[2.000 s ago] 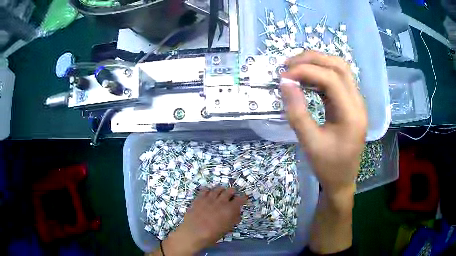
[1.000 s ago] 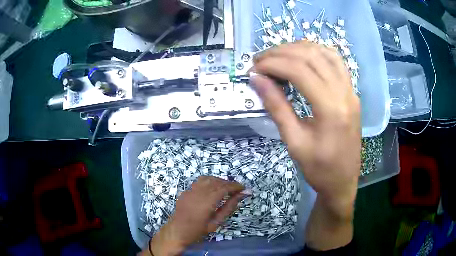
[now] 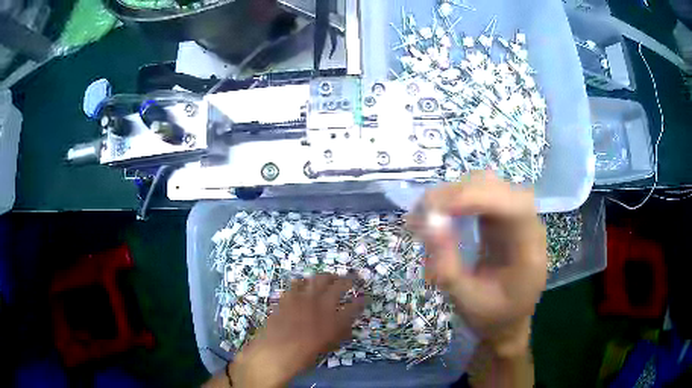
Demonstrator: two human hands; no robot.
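My left hand (image 3: 307, 314) rests low in the lower tub (image 3: 199, 303), on a dense heap of white-headed parts (image 3: 262, 246) with thin metal legs; its fingertips are blurred among them. My right hand (image 3: 485, 258) is over the tub's upper right corner, blurred, with thumb and fingers close around a small bright white thing (image 3: 437, 221), seemingly one of these parts. The long silver-white assembly fixture (image 3: 228, 170) lies above the tub, with a green spot at its nest (image 3: 358, 106). No hand touches the fixture.
The upper tub (image 3: 570, 144) with similar parts stands right of the fixture. The feeder bowl (image 3: 205, 30) is at the top left. A small-parts bin (image 3: 596, 246) and clear boxes (image 3: 641, 136) are at the right. Red frames (image 3: 121, 303) show below on both sides.
My right hand has moved from the fixture's right end down to the lower tub's upper right. My left hand stays in the lower tub, shifted slightly.
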